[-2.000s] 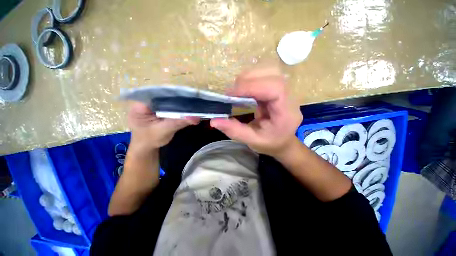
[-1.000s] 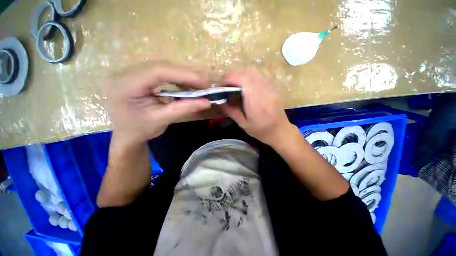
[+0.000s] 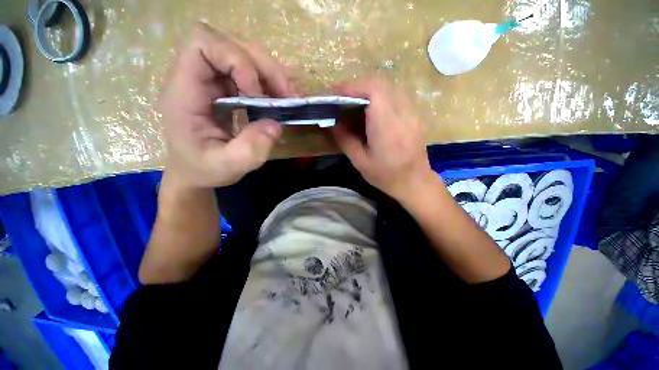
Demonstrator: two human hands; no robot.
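Note:
A joined disc and ring (image 3: 293, 110) is held edge-on above the bench's front edge, a thin pale plate with a dark band and a white rim below it. My left hand (image 3: 217, 108) grips its left side, thumb below at the band and fingers above. My right hand (image 3: 386, 137) holds its right end, with the fingertips partly hidden behind it. The glue bottle (image 3: 461, 48), white with a teal tip, lies on the bench at the upper right, its tip pointing right.
Collar rings (image 3: 62, 32) and a flat ring disc (image 3: 9, 71) lie on the tan bench (image 3: 347, 43) at upper left. A blue disc bin (image 3: 571, 238) is below right. Blue bins (image 3: 87, 238) are below left, one with rounded white pieces (image 3: 83, 295). Patterned cloth shows at far right.
The joined piece now shows more of its dark band, with my left thumb at its lower edge. The view has shifted, so bench items appear higher.

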